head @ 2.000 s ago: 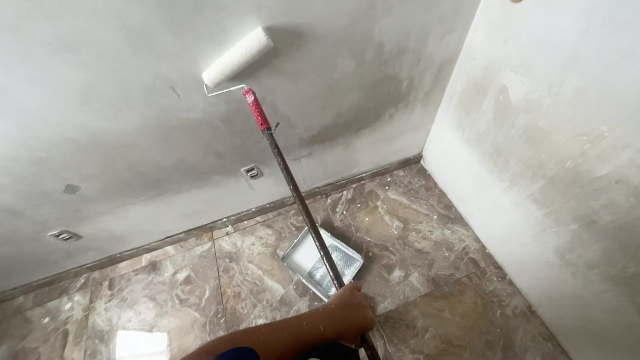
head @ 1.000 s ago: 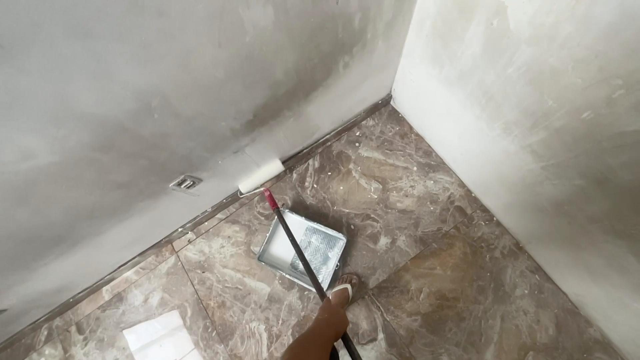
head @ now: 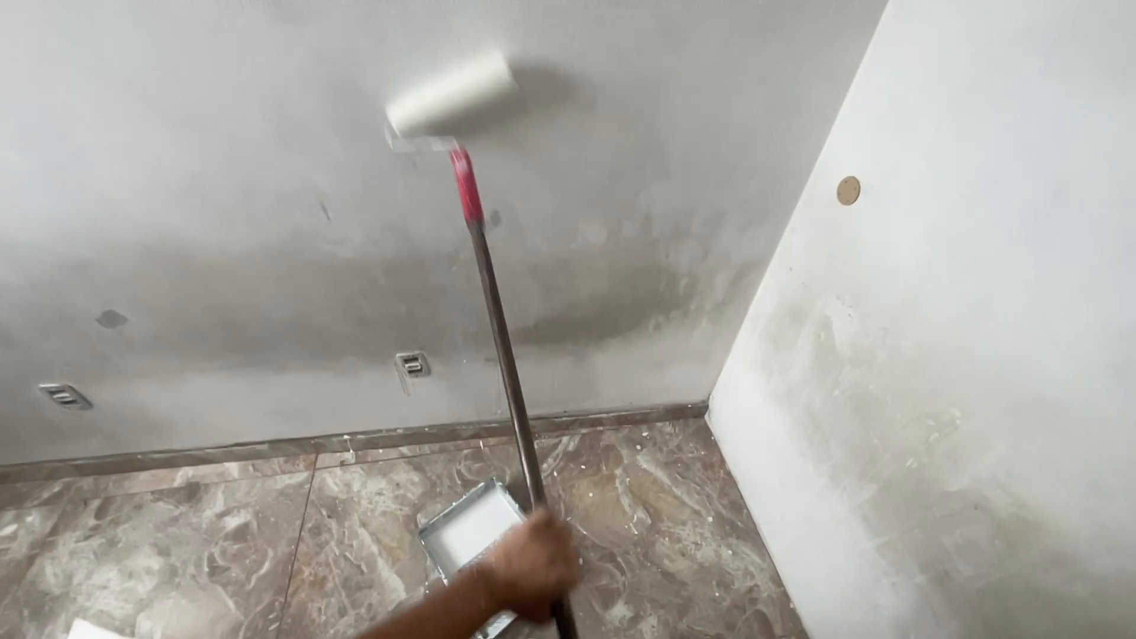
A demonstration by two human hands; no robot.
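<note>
My left hand (head: 537, 564), at the lower middle, is closed around the dark extension pole (head: 508, 355) of a paint roller. The pole runs up and slightly left to a red handle (head: 466, 186) and a wire frame. At its top the white roller sleeve (head: 453, 93), a little blurred, is at the grey-white wall (head: 222, 177), tilted up to the right, with a shadow to its right. Behind my hand, on the floor, a paint tray (head: 470, 528) holds white paint; my arm hides part of it. My right hand is out of view.
Two electrical outlets (head: 413, 365) (head: 65, 397) sit low in the wall above a stone baseboard (head: 355, 441). A side wall (head: 976, 311) with a round tan cover (head: 848, 190) meets it at the right corner. The marbled tile floor (head: 213, 550) bears white paint specks.
From the baseboard one second ago, the roller has moved up the wall. My left hand has stayed closed on the pole. The view has tilted upward.
</note>
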